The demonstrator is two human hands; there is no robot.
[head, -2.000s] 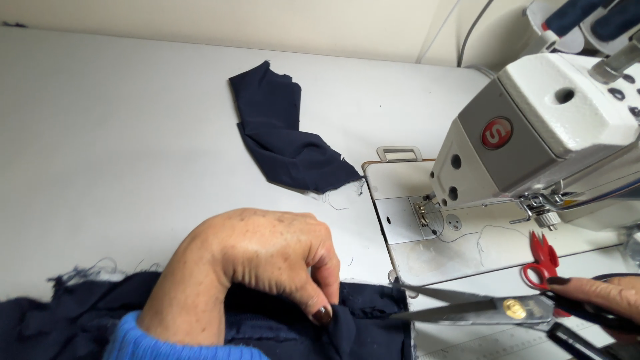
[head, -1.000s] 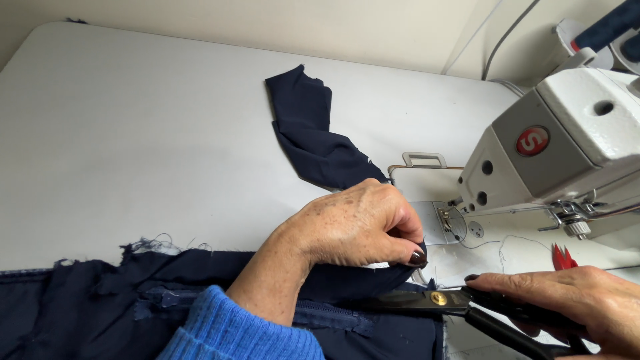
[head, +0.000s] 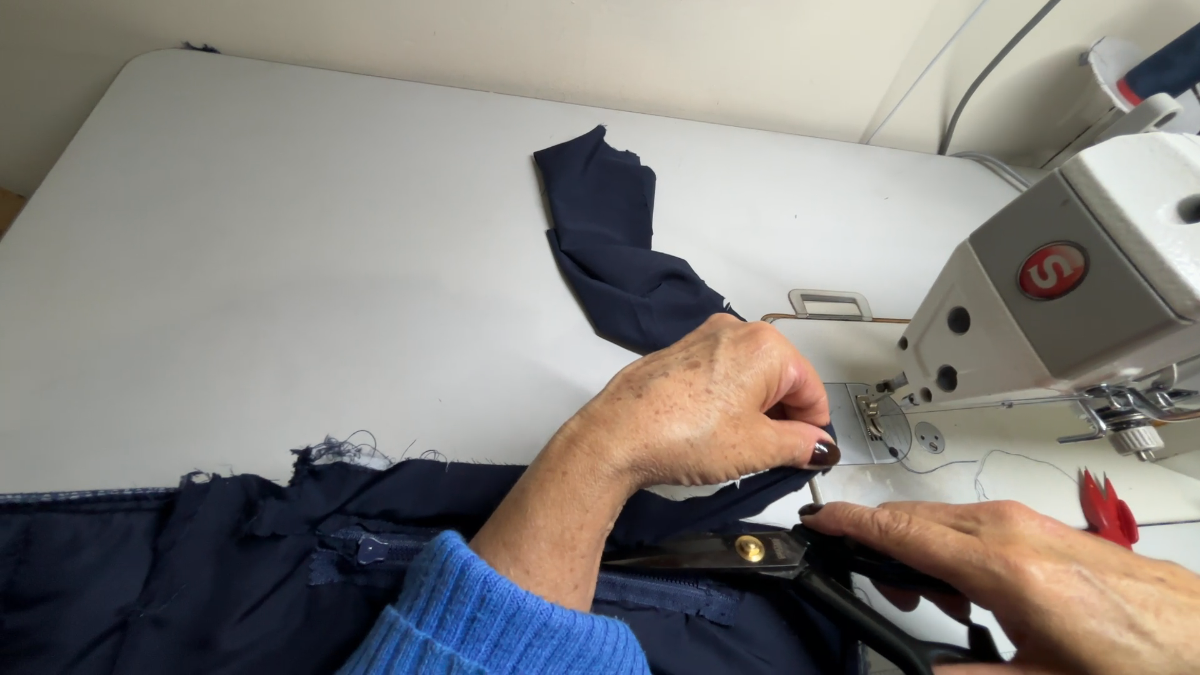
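Note:
My left hand (head: 712, 403), in a blue ribbed sleeve, pinches the raised edge of a dark navy garment (head: 84, 581) between thumb and fingers, left of the needle area. My right hand (head: 1012, 562) grips the black handles of fabric shears (head: 750, 549). Their blades point left, under my left wrist, over the navy cloth, and the tips are hidden. A navy zipper (head: 656, 592) runs along the garment just below the blades, with its pull (head: 372, 548) to the left. Loose threads stick up from the frayed upper edge.
A crumpled navy fabric scrap (head: 600, 225) lies on the white table (head: 281, 262) behind my left hand. The white and grey sewing machine (head: 1078, 253) stands at the right. Red thread snips (head: 1108, 509) lie beside its bed. Thread spools (head: 1162, 70) are at the back right.
My left hand has moved up and right along the cloth and lifted its edge. The shears, open at the garment's right end two seconds ago, now lie over the cloth with blades nearly together.

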